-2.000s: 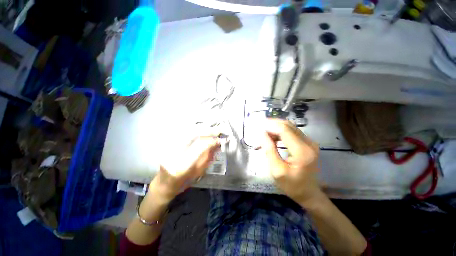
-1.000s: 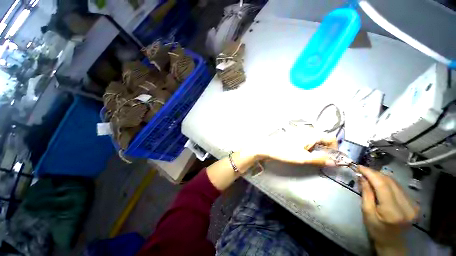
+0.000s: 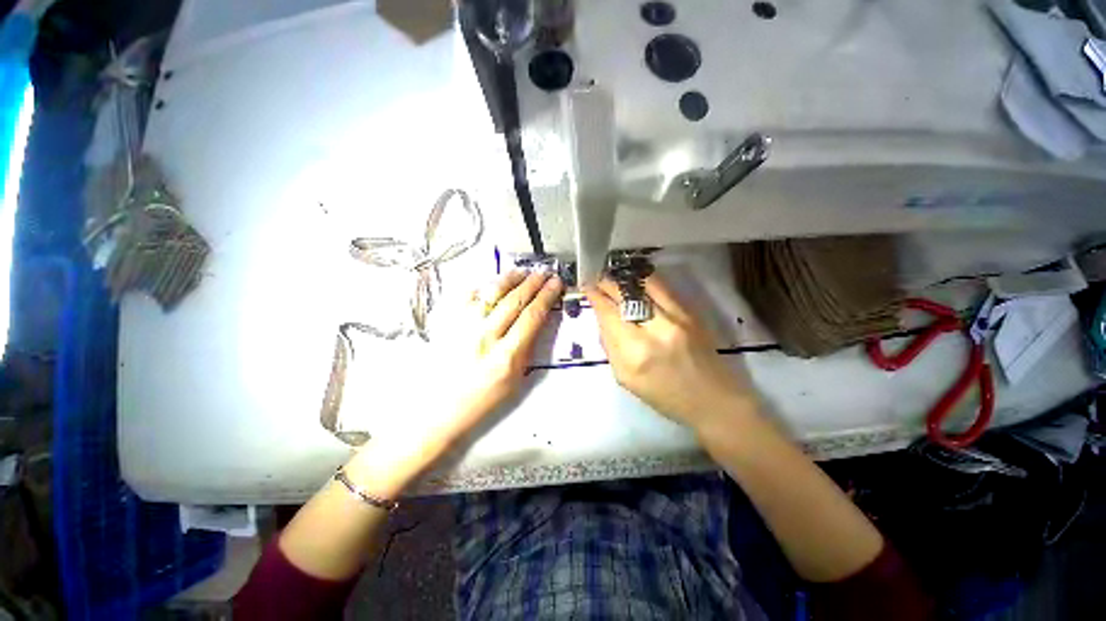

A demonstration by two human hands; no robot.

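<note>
The sewing machine's pale head (image 3: 825, 170) spans the top right. My left hand (image 3: 512, 328) lies with its fingertips just left of the presser foot area. My right hand (image 3: 661, 346) is just right of it, fingers bent beside the small ribbed cylinder (image 3: 634, 309). Any piece under my fingertips is hidden or too small to tell. A stack of brown cut pieces (image 3: 825, 291) lies to the right, under the machine arm. A thin curling tie strip (image 3: 425, 261) lies on the white tabletop (image 3: 279, 146) to the left.
Red-handled scissors (image 3: 964, 388) lie right of the stack, by white scraps (image 3: 1031, 334). A tied brown bundle (image 3: 158, 249) sits at the table's left edge. A brown piece (image 3: 415, 17) is at the top. A blue crate (image 3: 91, 485) stands lower left.
The view has swung back right and closer to the machine. Both hands have moved from the table in front of the needle to the presser foot. The small item between them no longer shows.
</note>
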